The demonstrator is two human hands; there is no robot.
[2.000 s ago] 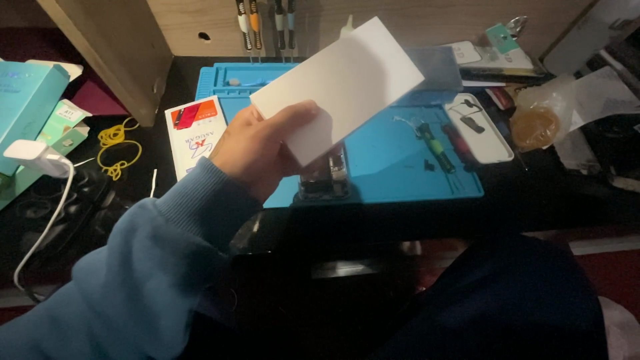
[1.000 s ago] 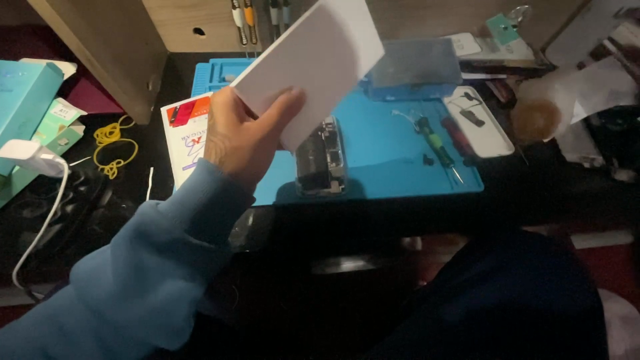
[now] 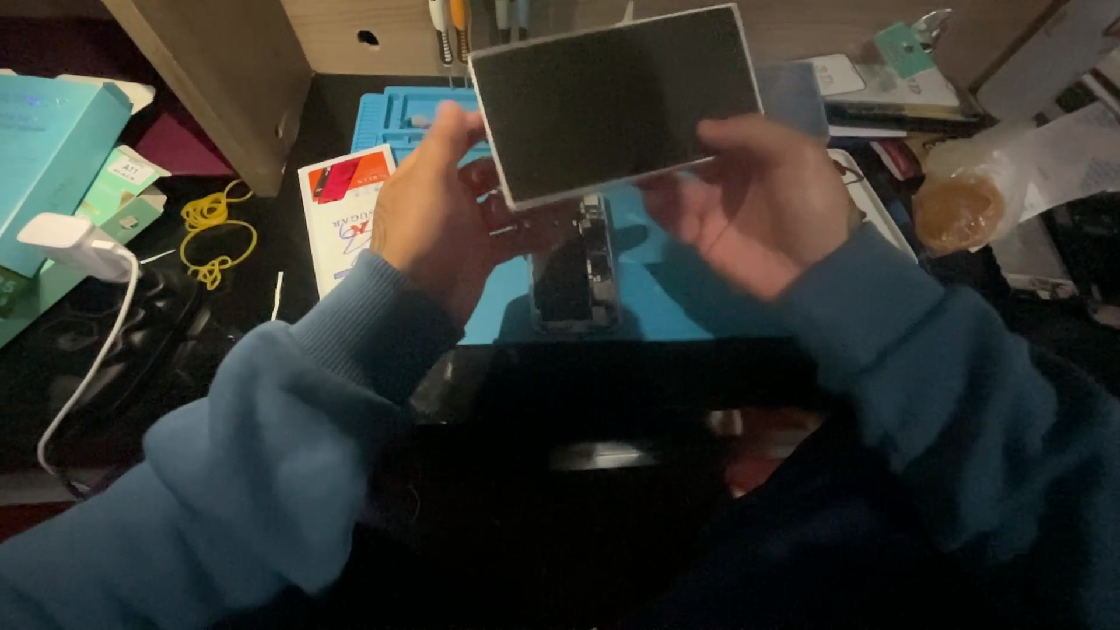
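Note:
Between my two hands is a flat rectangular panel [image 3: 621, 101], dark-faced with a pale rim, which looks like a phone screen. My left hand [image 3: 437, 210] grips its left end. At its lower right edge, my right hand [image 3: 757, 201] has the thumb on the front and the fingers behind, slightly blurred. Below the panel, an opened phone body [image 3: 573, 280] with bare inner parts lies on a blue repair mat [image 3: 674, 306]; its upper part is hidden. To the left of the mat, partly behind my left hand, is a white and red printed packet [image 3: 328, 210].
Yellow cord [image 3: 214, 232] and a white charger plug [image 3: 74, 245] with cable are on the left, by teal boxes [image 3: 61, 157]. A white tray [image 3: 866, 201], a plastic bag [image 3: 962, 206] and papers lie right. Screwdrivers [image 3: 451, 31] hang behind against a wooden board [image 3: 376, 44].
My right hand has come into view and onto the panel. The panel's dark face now shows, where its white side showed before. It is held more level.

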